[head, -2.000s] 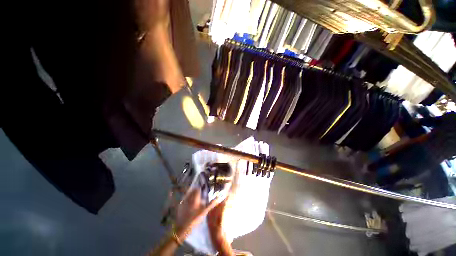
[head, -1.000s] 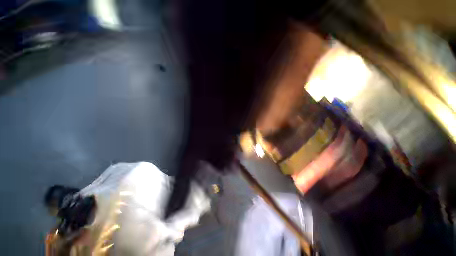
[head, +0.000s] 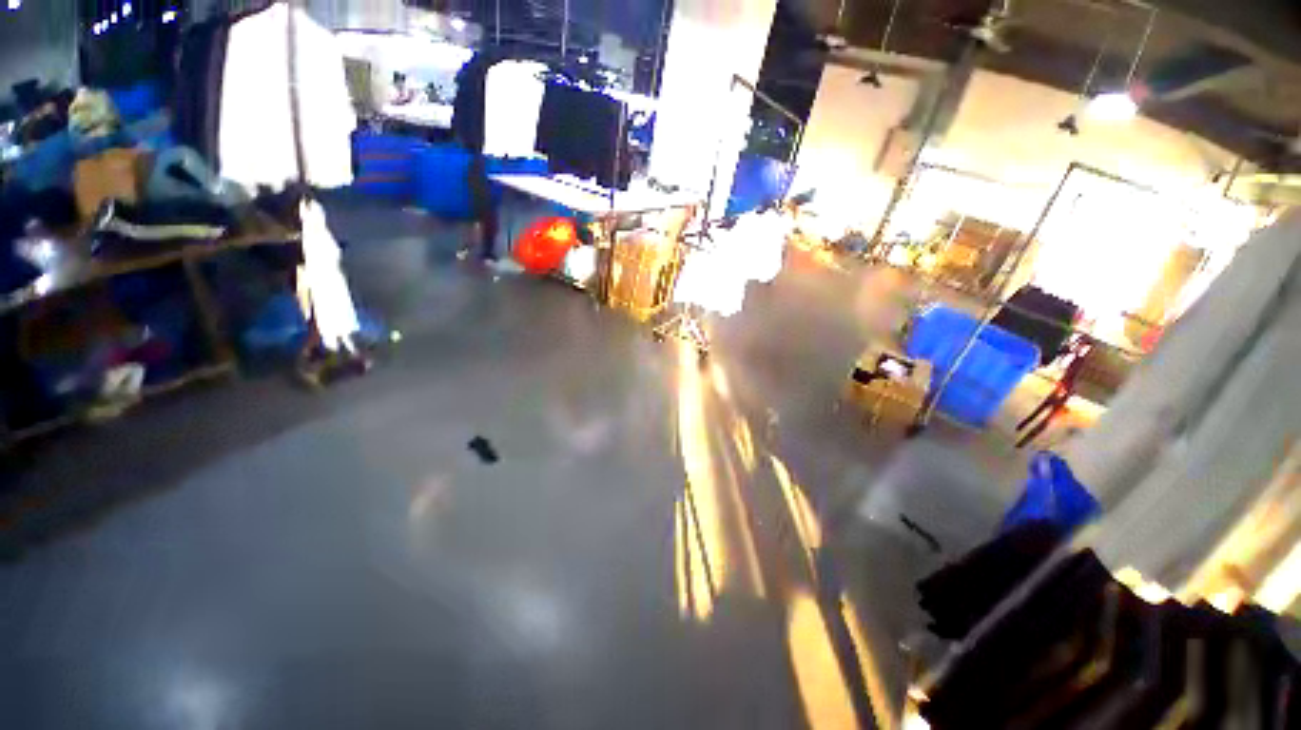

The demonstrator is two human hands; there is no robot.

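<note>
Neither of my hands is in the picture. Nearest in front of me, at the lower right, a row of dark garments hangs close together, cut off by the picture's edge. Pale grey-white garments hang above and behind them. A bright blue piece lies or hangs at the left end of the dark row. The picture is slightly blurred.
Grey floor with a small dark object. Loaded shelf table at left, white garments hanging behind. Red-orange bundle by a white table. Brown carton and blue bin at right.
The view has swung from the rail, with both hands at the white garments, to the open room. The hands, the white garments they handled and that rail have left the picture.
</note>
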